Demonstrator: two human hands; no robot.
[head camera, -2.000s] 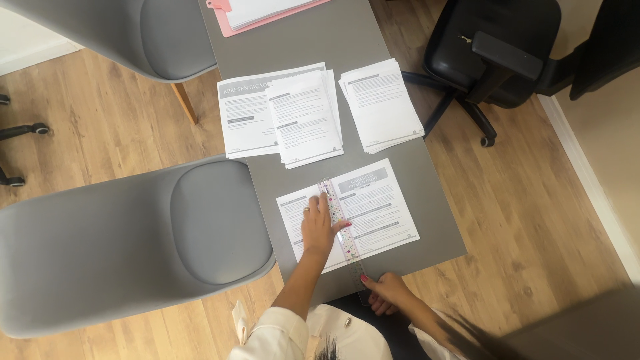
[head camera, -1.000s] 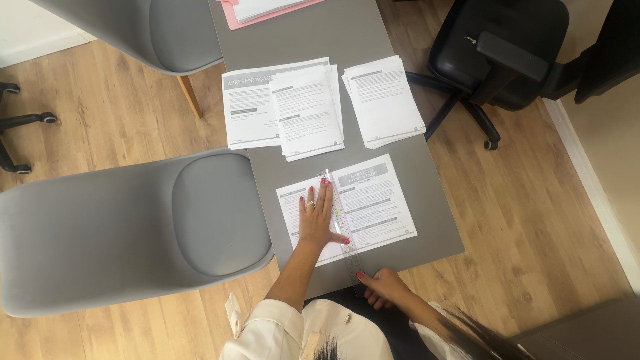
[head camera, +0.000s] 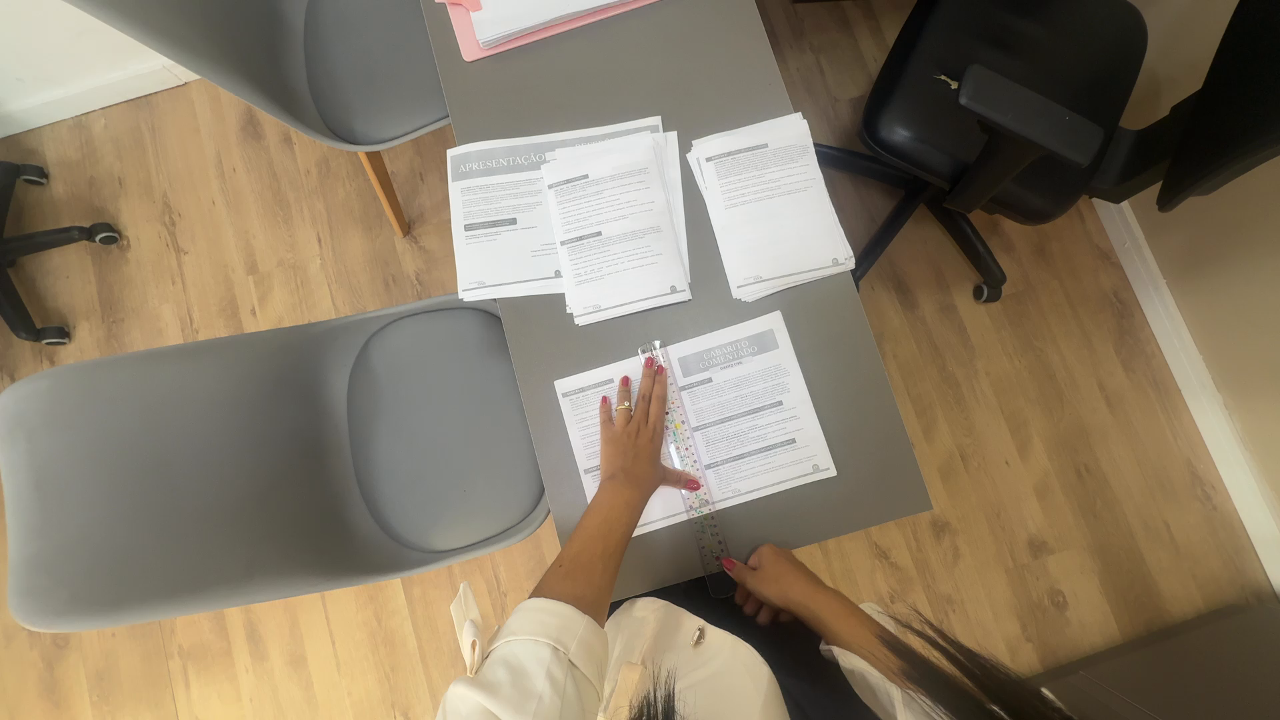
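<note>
A printed sheet (head camera: 755, 420) with two text columns lies crosswise near the table's front edge. A clear plastic ruler with a colourful pattern (head camera: 683, 430) lies along its middle and sticks out past its lower edge. My left hand (head camera: 635, 435) lies spread over the sheet's left part, fingertips near the ruler's far end and the thumb on the ruler. At the ruler's near end, by the table edge, my right hand (head camera: 768, 580) has curled fingers and its thumb touching the ruler; the underside of that grip is hidden.
Farther up the grey table (head camera: 610, 90) lie a printed sheet with a heading (head camera: 505, 220), an overlapping paper stack (head camera: 620, 230) and another stack (head camera: 780, 210). A pink folder (head camera: 550, 38) holds papers at the far end. Grey chairs (head camera: 430, 430) stand left, a black office chair (head camera: 1010, 100) right.
My left hand has shifted slightly toward the ruler's far end since the first frame, with its fingers drawn closer together than one second ago. The right hand stays at the near end.
</note>
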